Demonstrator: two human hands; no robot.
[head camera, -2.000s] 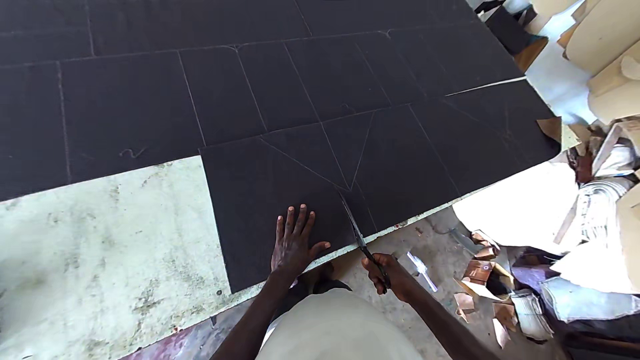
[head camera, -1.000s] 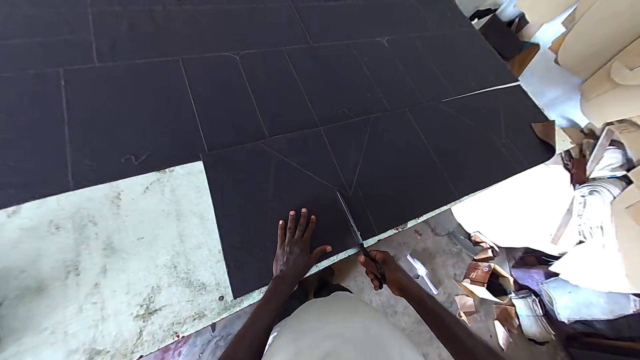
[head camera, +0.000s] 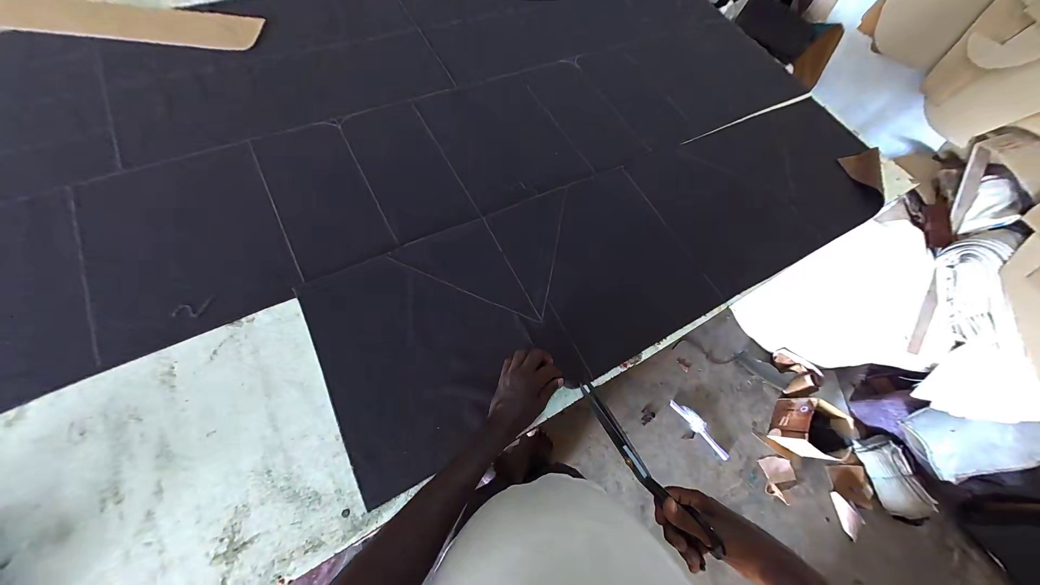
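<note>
Dark fabric (head camera: 455, 349), marked with chalk lines, lies over a pale worktable (head camera: 162, 439). My right hand (head camera: 686, 528) grips the handles of long fabric shears (head camera: 621, 447). The blades point up and left, and their tips are at the fabric's near edge. My left hand (head camera: 526, 382) rests with bent fingers at that edge, just left of the tips; whether it pinches the cloth cannot be told. A chalked V meets at a point above both hands.
A tan pattern piece (head camera: 146, 24) lies on the fabric at the upper left. On the floor at the right are an opened cardboard box (head camera: 800, 422), paper scraps and folded cloth (head camera: 975, 443). Large card patterns (head camera: 967, 73) stand at the upper right.
My left hand has gone from lying flat with spread fingers to bent fingers at the near edge. The shears have drawn back toward me from over the fabric. The tan piece has come into view.
</note>
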